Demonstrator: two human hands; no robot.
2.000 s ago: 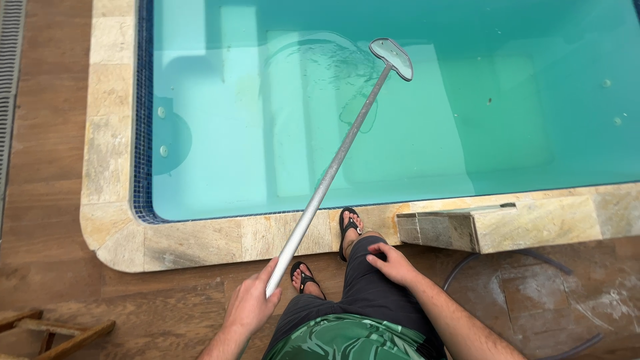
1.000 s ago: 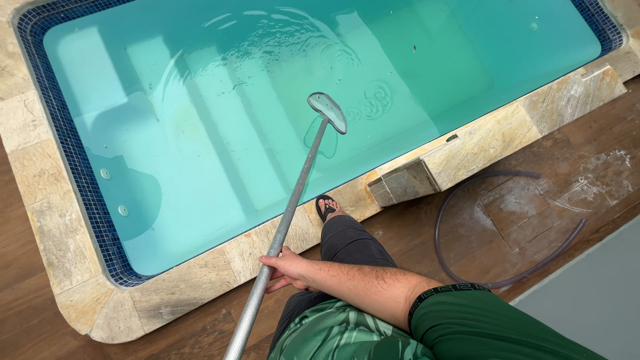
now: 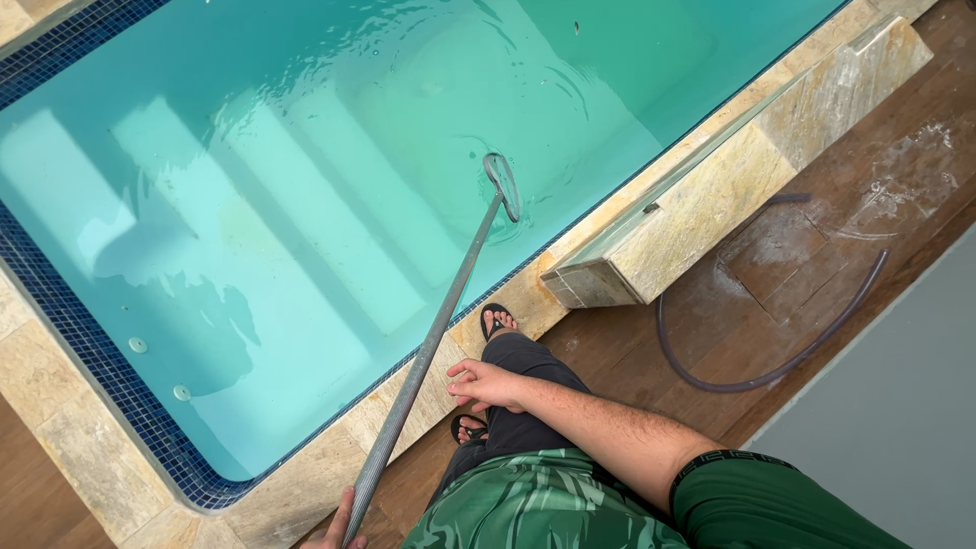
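A long grey metal pole (image 3: 427, 351) slants from the bottom of the view out over the pool. On its far end a pool skimmer net (image 3: 502, 187) meets the water, with ripples around it. At the bottom edge my left hand (image 3: 335, 530) is wrapped around the pole's near end, partly cut off by the frame. My right hand (image 3: 488, 385) is off the pole, over my thigh, its fingers loosely bent and apart, holding nothing. A small dark leaf (image 3: 576, 28) floats in the pool water (image 3: 457, 91) beyond the net.
My sandaled foot (image 3: 498, 320) stands on the stone coping (image 3: 415, 404) at the pool's edge. A raised stone-clad block (image 3: 701, 213) lies to the right. A curved hose (image 3: 762, 379) rests on the brown deck (image 3: 625, 351). Steps (image 3: 305, 221) show under the water.
The skimmer net has gone from above the pool to the water. My right hand, on the pole one second ago, has let go. The view has turned.
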